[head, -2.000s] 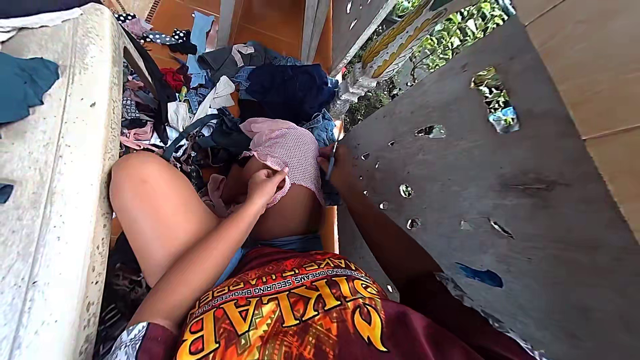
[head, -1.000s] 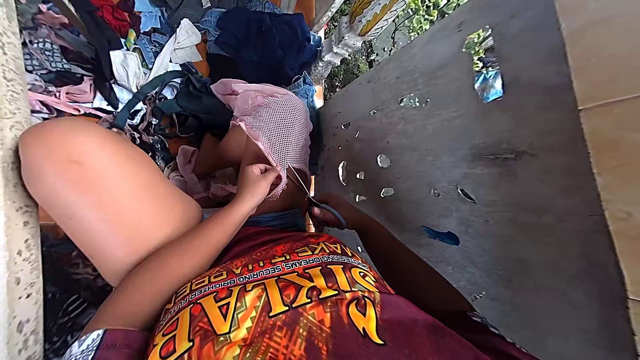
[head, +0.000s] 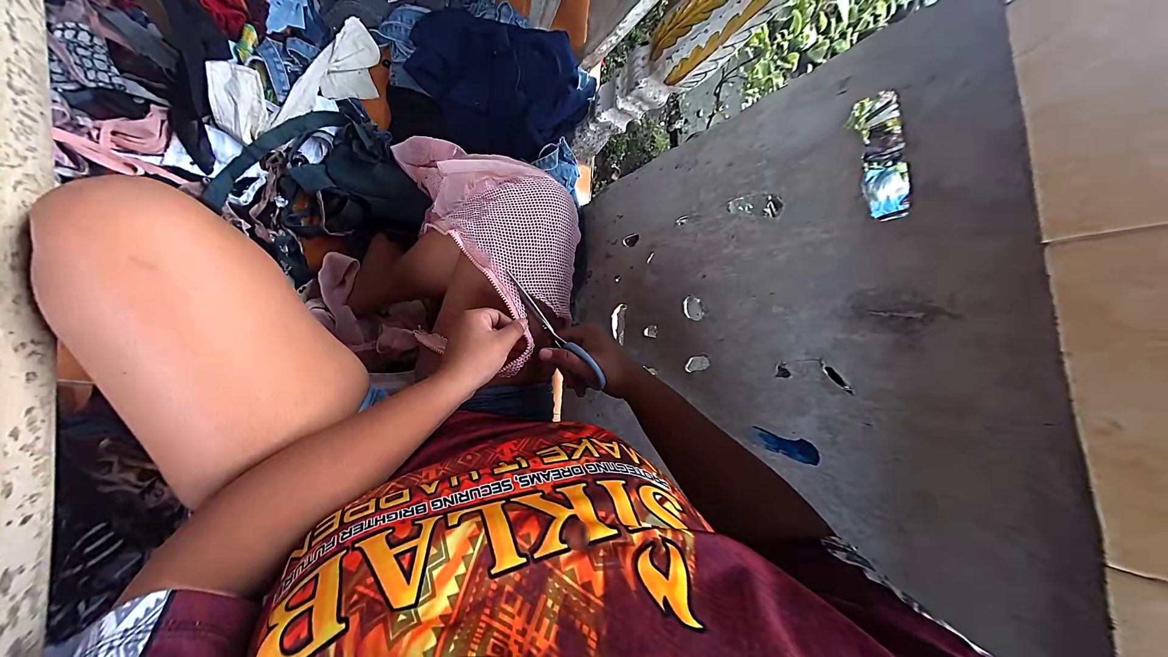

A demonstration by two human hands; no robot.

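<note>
A pink mesh fabric piece lies draped over my bent leg, with a trimmed edge running along its near side. My left hand pinches this edge between thumb and fingers. Just to its right, my right hand holds scissors by the grey-blue handles. Their blades point up and left, parted, and lie at the mesh beside the trim. How much cloth is between the blades cannot be told. More pink cloth hangs between my legs.
Mixed clothes and scraps lie heaped beyond my legs, with a dark blue garment on top. A grey panel with holes stands close on the right, beside a tan tiled surface. A speckled pale ledge borders the left.
The scissors, barely visible two seconds ago, have come up to the mesh edge beside my left hand. My left hand keeps its pinch on the cloth. The view has shifted.
</note>
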